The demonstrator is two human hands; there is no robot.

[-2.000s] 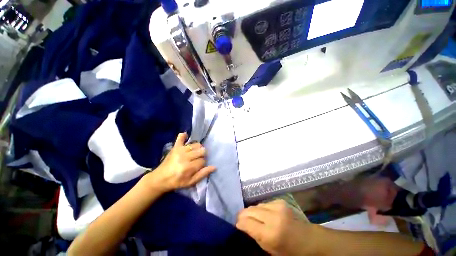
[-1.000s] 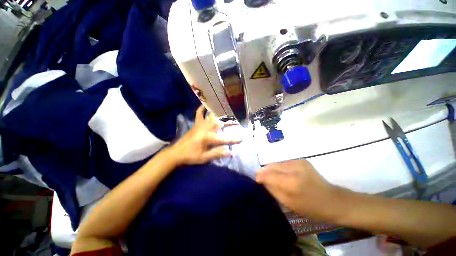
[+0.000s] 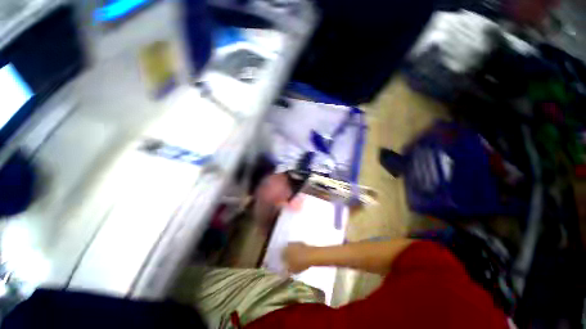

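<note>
The view is turned to the right and strongly blurred. My right hand (image 3: pixel 297 257) is small and blurred over a white sheet (image 3: pixel 308 225) beside my lap, below the table. Its fingers are not clear, and I cannot tell if it holds anything. My left hand is not in view. Navy cloth (image 3: pixel 103 311) lies at the lower left, cut off by the edge. The sewing machine (image 3: pixel 109 77) shows in part at the upper left. Blue-handled snips (image 3: pixel 173 152) lie on the machine table (image 3: pixel 112 247).
An open tray (image 3: pixel 321 128) with blue strips is right of the table edge, below it. A blue-purple bundle (image 3: pixel 450 170) lies on the tan floor (image 3: pixel 385 205). A dark object stands at the top centre. Dark and pale heaps are at the right.
The camera has swung right. The needle area and my left hand have left the view. My right hand has let go of the cloth and moved right to the white sheet.
</note>
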